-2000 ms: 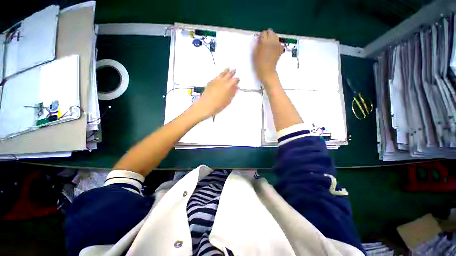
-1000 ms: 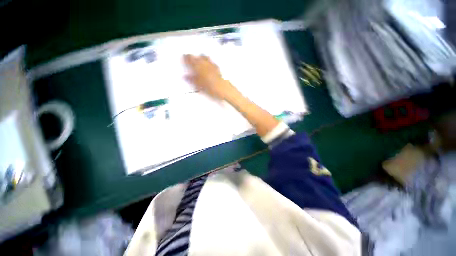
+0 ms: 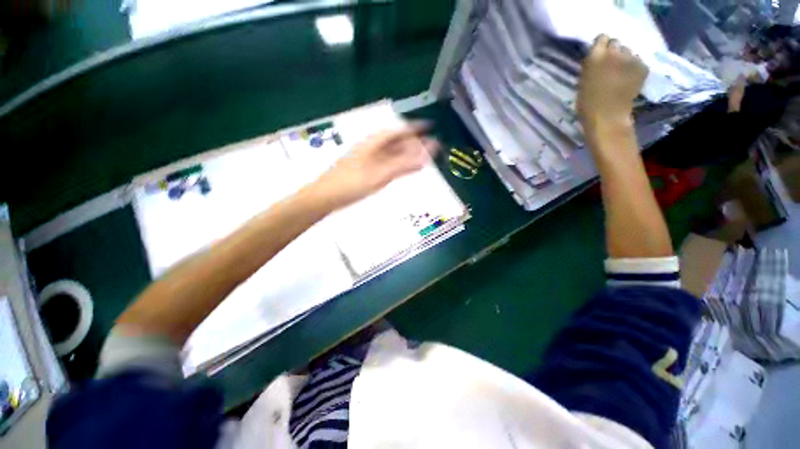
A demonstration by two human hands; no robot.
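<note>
White panels (image 3: 254,197) lie in a layered stack in front of me, with small green circuit boards (image 3: 184,180) and blue-grey round parts on them. My left hand (image 3: 390,162) is blurred and hovers over the right part of the panels, fingers pointing right, with nothing visible in it. My right hand (image 3: 611,77) is at the upper right, fingers curled, against the white sheets on top of the dense panel bundle (image 3: 517,114). Whether its fingers grip a sheet is hidden.
A white tape roll (image 3: 83,316) lies at the left beside another panel stack (image 3: 13,351). Scissors with yellow handles (image 3: 465,162) lie between panels and bundle. A red object (image 3: 671,182) and more bundles (image 3: 746,302) are at the right. Part of another person (image 3: 739,92) shows at upper right.
The view has swung right. My right hand has moved from the panels to the bundle at the right. My left hand, out of view one second ago, is now over the panels.
</note>
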